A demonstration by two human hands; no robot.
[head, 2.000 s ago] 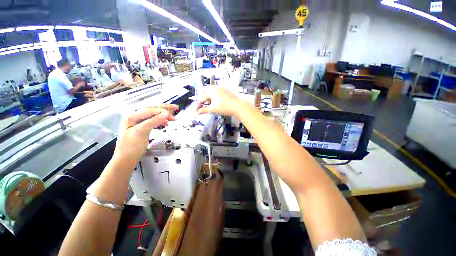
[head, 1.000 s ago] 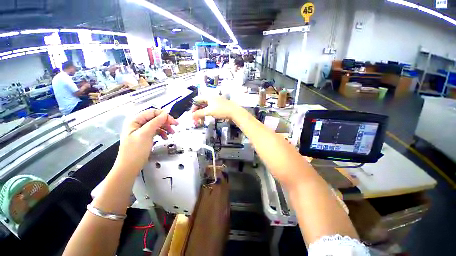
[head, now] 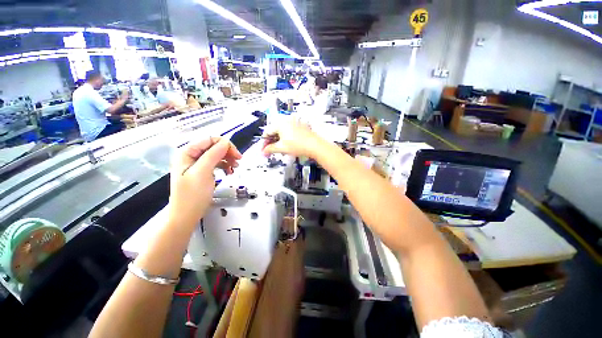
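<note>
The white sewing head [head: 239, 234] with a black "7"-like mark is in front of me. My left hand [head: 201, 173] is raised above its left top, with thumb and fingertips pinched together. My right hand [head: 290, 140] reaches over the back of the head, fingertips also pinched. Any thread between them is too thin to make out. Small metal thread guides [head: 243, 191] stand on top of the head. A yellow strip [head: 243, 305] runs from under the head towards me, with a brown fabric panel [head: 280, 290] beside it on the right. The needle area is hidden.
A control screen [head: 462, 183] stands at the right over a pale tabletop [head: 528, 241]. Thread cones [head: 379, 133] stand behind the machine. Red air tubes [head: 193, 300] hang below left. A green fan-like round object [head: 32, 249] is at far left. A seated person [head: 92, 109] is beyond.
My view has shifted, so the machine and screen sit further right. My left hand has stayed raised, with its fingers slightly changed. My right hand remains over the back of the head.
</note>
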